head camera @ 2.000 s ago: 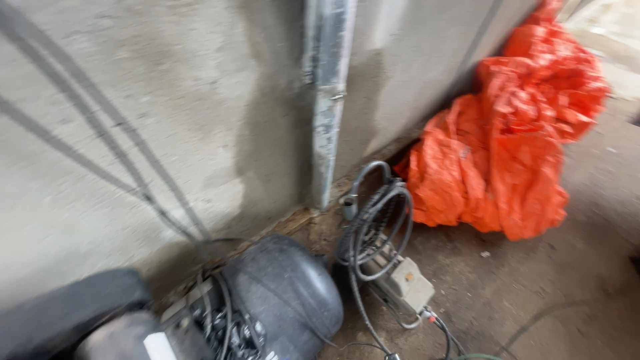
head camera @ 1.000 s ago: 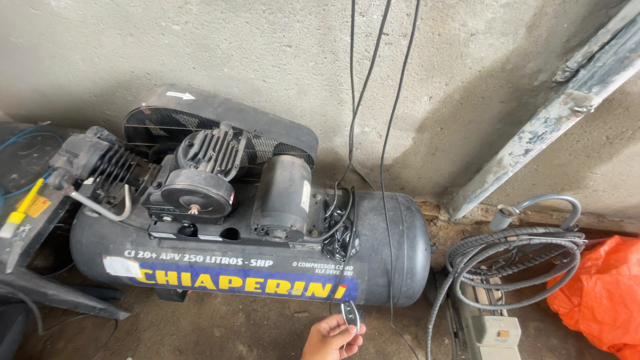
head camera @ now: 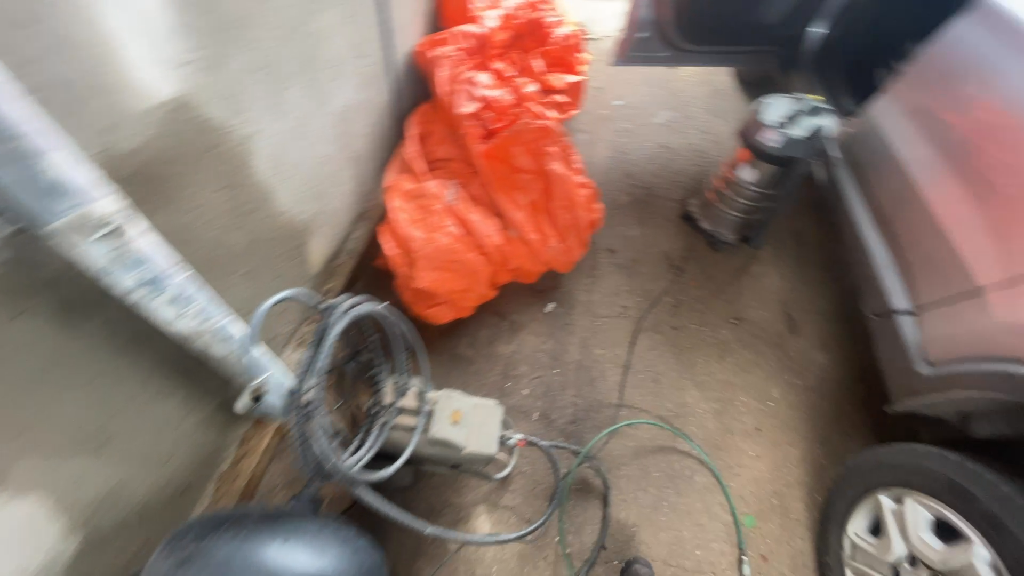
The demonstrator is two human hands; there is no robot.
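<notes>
Neither my left hand nor my right hand shows in the head view now. At the lower left, a coil of grey cable (head camera: 328, 424) lies beside a beige electrical box (head camera: 466, 424) on the floor. The rounded end of the compressor's dark tank (head camera: 268, 548) shows at the bottom left edge. A green hose (head camera: 668, 426) curves over the floor at the bottom centre. The picture is blurred.
Crumpled orange plastic sheeting (head camera: 488, 208) lies along the concrete wall (head camera: 264, 96). A metal post (head camera: 152, 272) slants down at the left. A canister vacuum cleaner (head camera: 756, 172) stands beside a car (head camera: 944, 240) at the right.
The view has swung far to the right, from the compressor to the car. The hand holding a small dark object by the compressor one second ago is out of view.
</notes>
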